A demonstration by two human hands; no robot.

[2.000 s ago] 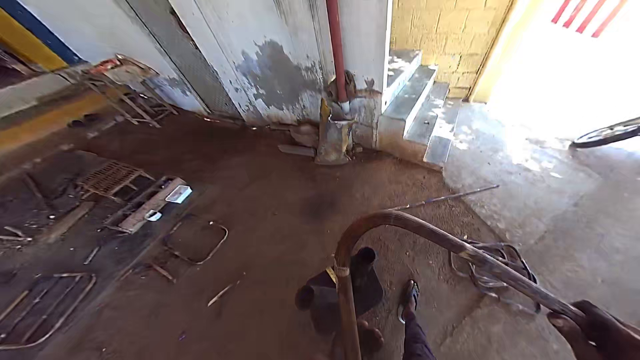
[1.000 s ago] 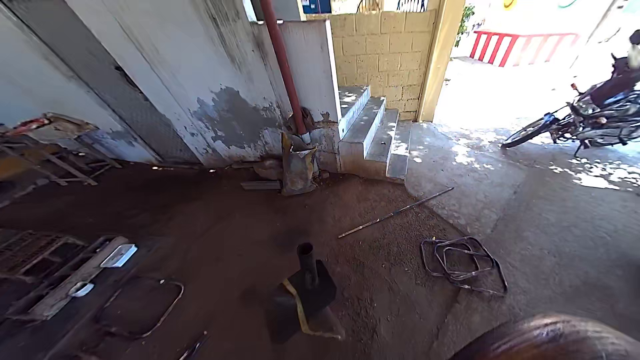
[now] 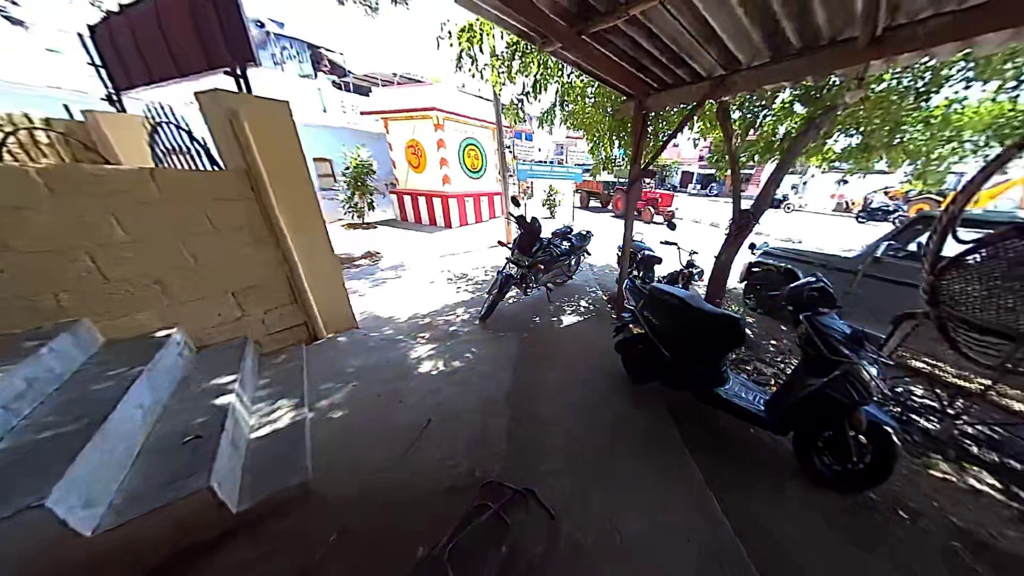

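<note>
Neither my left hand nor my right hand shows in the head view now. Low in the middle, bent metal frames (image 3: 502, 512) lie on the dark ground, partly cut off by the lower edge. A dark scooter (image 3: 752, 376) is parked on the right under the roof. Farther off, near the middle, a black motorcycle (image 3: 534, 258) leans on its stand.
Concrete steps (image 3: 148, 424) rise at the left beside a yellow block wall (image 3: 136, 248). A roof post (image 3: 632, 204) stands behind the scooter, near a tree trunk (image 3: 740, 232). A woven cane seat (image 3: 980, 300) is at the right edge; a parked car (image 3: 860, 264) lies beyond.
The view has swung up and to the right, toward the street. Two seconds ago a hand at the right held a bent metal tube; neither the hand nor that tube is in view now.
</note>
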